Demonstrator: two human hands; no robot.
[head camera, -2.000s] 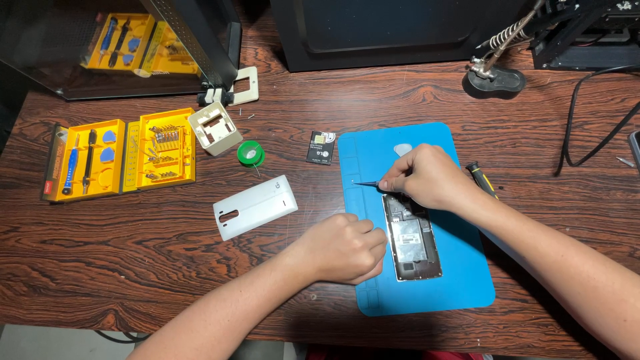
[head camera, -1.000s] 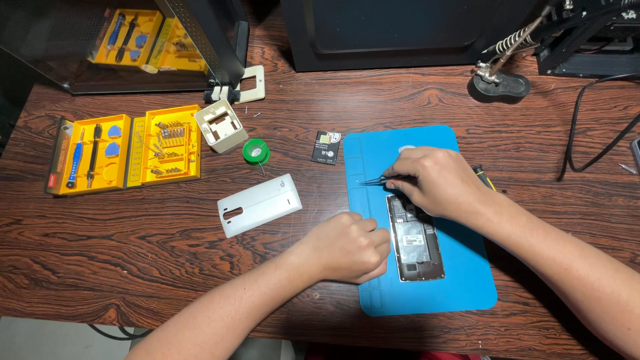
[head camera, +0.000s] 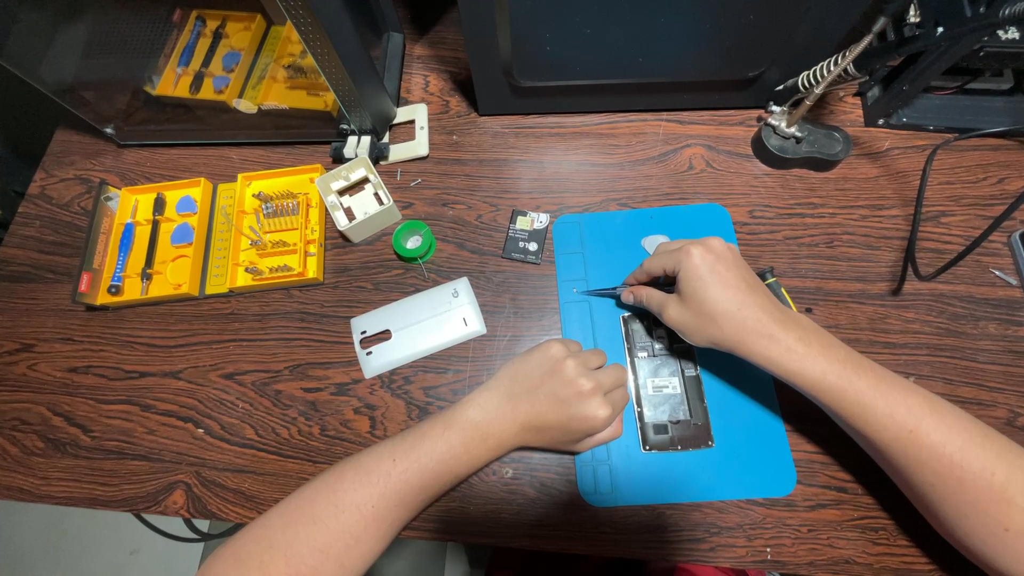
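On the blue silicone work mat (head camera: 744, 432) lies a smartphone (head camera: 664, 392) with its back cover off and inner frame showing. My right hand (head camera: 696, 288) is above the phone's top end, holding dark tweezers (head camera: 604, 292) whose tips are over the mat's left compartments, beside a tiny bright piece (head camera: 576, 291). Curled on the mat's left part, my left hand (head camera: 572, 396) is beside the phone's left edge; whether its fingers hold anything is hidden. The white phone back cover (head camera: 420, 326) and a black phone battery (head camera: 526, 238) lie left of the mat.
An open yellow screwdriver kit (head camera: 204, 236), a cream plastic box (head camera: 358, 200) and a green solder spool (head camera: 414, 242) stand at left. A white pick (head camera: 654, 242) and a yellow-black tool handle (head camera: 776, 290) are near my right hand. Behind is a soldering-stand base (head camera: 802, 146); a black cable (head camera: 920, 208) lies right.
The tweezers' tips have moved slightly left across the mat's compartments since one second ago. My left hand has stayed beside the phone.
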